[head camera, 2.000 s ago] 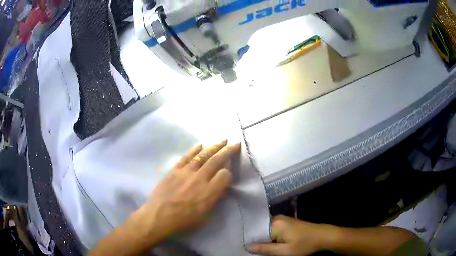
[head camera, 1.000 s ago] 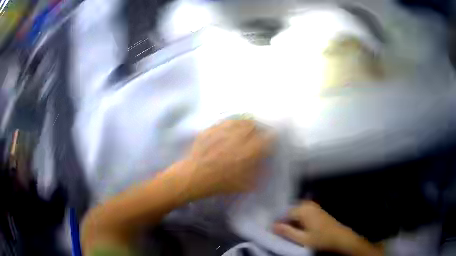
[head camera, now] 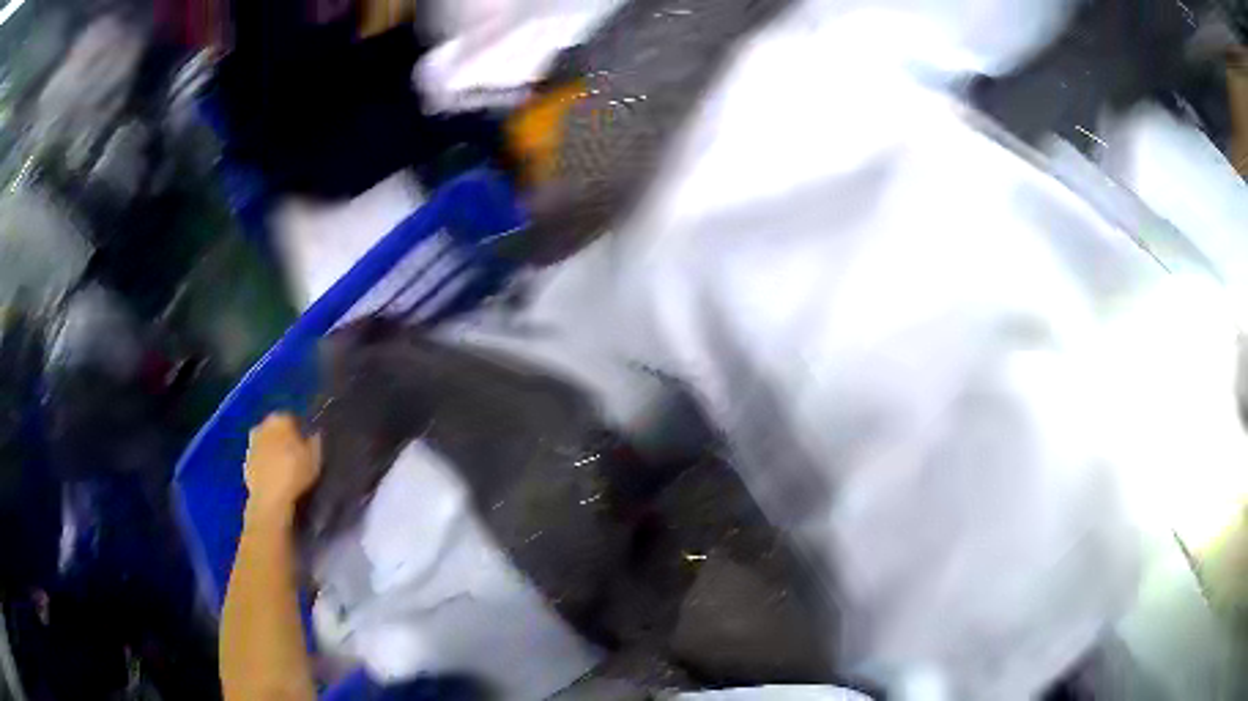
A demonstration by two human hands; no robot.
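The view is blurred. My left hand (head camera: 281, 463) is at the lower left, over the side of a blue plastic basket (head camera: 226, 459). It is beside the edge of dark cloth (head camera: 513, 452) in the basket; its fingers are too blurred to tell whether they grip the cloth or the basket. Pale cloth (head camera: 418, 527) also lies in the basket. A large pale garment panel (head camera: 903, 301) hangs in folds from the upper middle down to the lower right. My right hand is not in view.
A bright lamp glow washes out the right edge. More dark cloth (head camera: 657, 96) and a small orange-yellow patch (head camera: 548, 126) are at the top. Dark, cluttered shapes lie left of the basket. The sewing machine is not in view.
The view has swung left and down from the machine to the basket. My left hand has left the pale panel and is at the basket. My right hand has gone out of view.
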